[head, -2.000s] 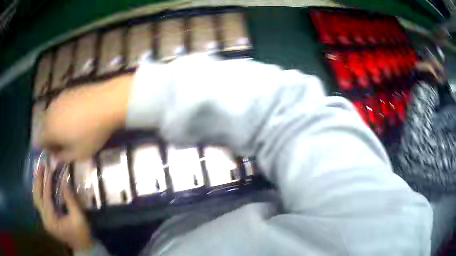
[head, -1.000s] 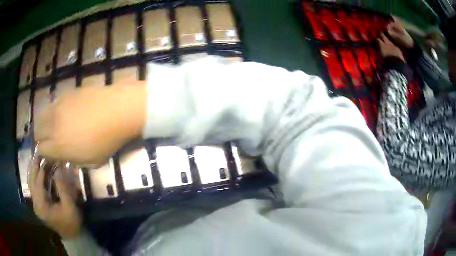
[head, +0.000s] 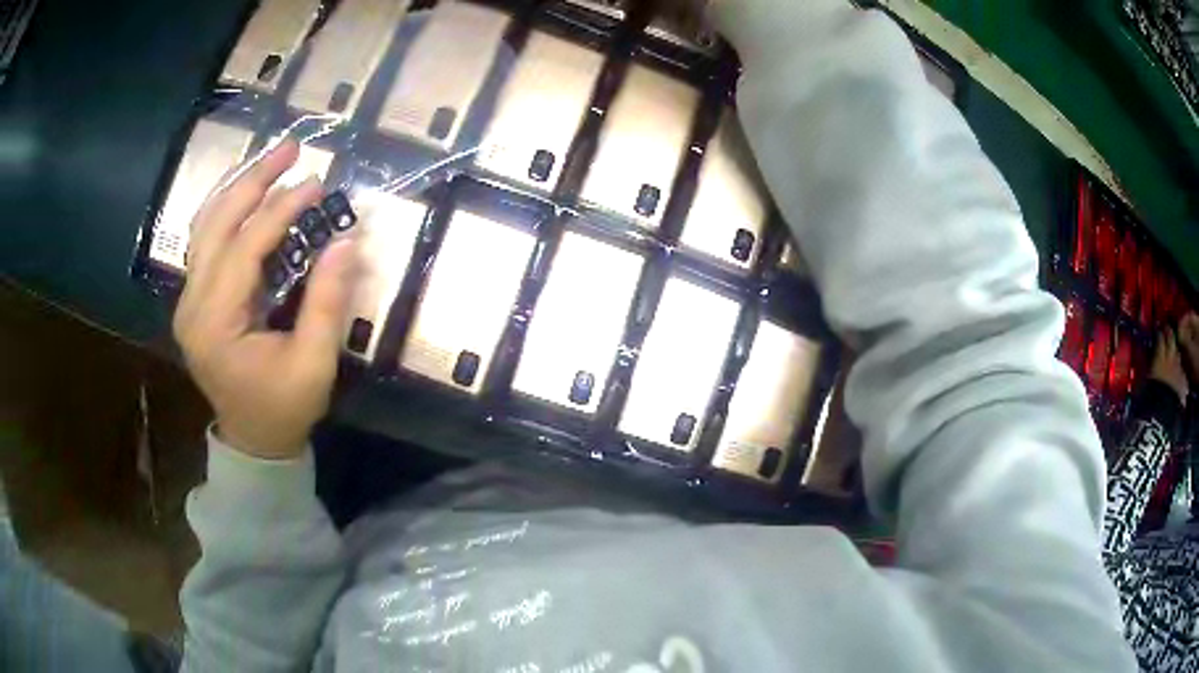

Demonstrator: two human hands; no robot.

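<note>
My left hand (head: 257, 355) is at the left, over the near left part of the black tray (head: 565, 454). It holds a clear sheet (head: 395, 174) with several small black pieces (head: 316, 226) between thumb and fingers. The tray pockets hold flat gold panels (head: 467, 296), some glaring white. Many show a small black oval near one corner, such as the near panel (head: 677, 368). My right arm reaches across the tray to the top edge. My right hand (head: 704, 13) is almost wholly cut off there, so its grip is hidden.
Red panels (head: 1107, 263) in black trays lie at the far right. A neighbouring person's hands (head: 1168, 358) and patterned sleeve (head: 1137, 460) are beside them. A pale rail (head: 1019, 92) runs along the bench's far side, with a green surface beyond. Brown floor or boxes show at lower left.
The view has turned and shifted. My right hand has moved from beside my left hand to the far top edge. The black pieces in my left hand now show clearly.
</note>
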